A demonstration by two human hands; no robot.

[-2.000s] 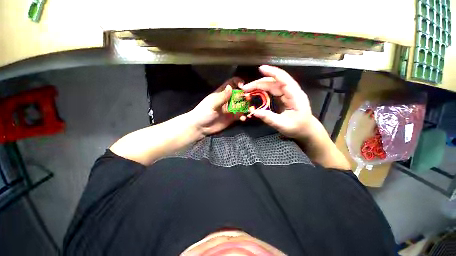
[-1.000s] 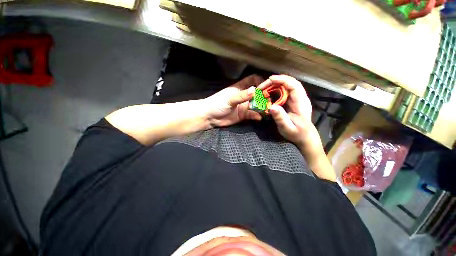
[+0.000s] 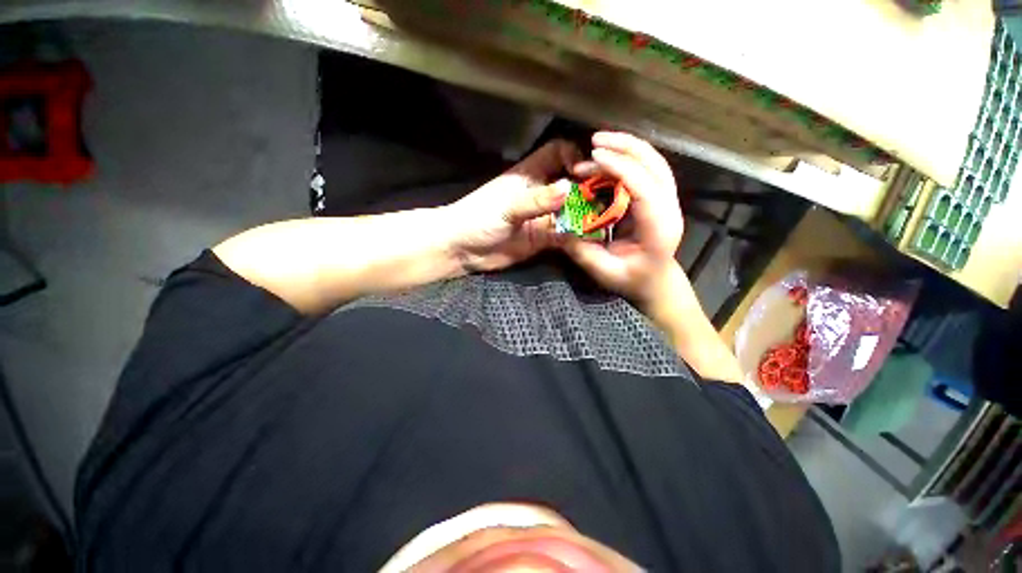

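Note:
A green perforated unit with a dotted face is held over my lap, below the bench edge. A red loop stands out from its right side. My left hand grips the unit from the left, with the thumb at its upper left edge. My right hand is around the loop and the unit's right side, with fingers above and thumb below. Where the loop meets the unit is too small to make out.
Stacked tan sheets lie on the bench above my hands. Rows of green units without loops are at the right. A clear plastic bag of red loops sits on a carton at lower right. A red stool stands at far left.
The view has turned, so the bench now slopes down to the right. Both hands still hold the unit and loop. The loop now appears narrower and more edge-on.

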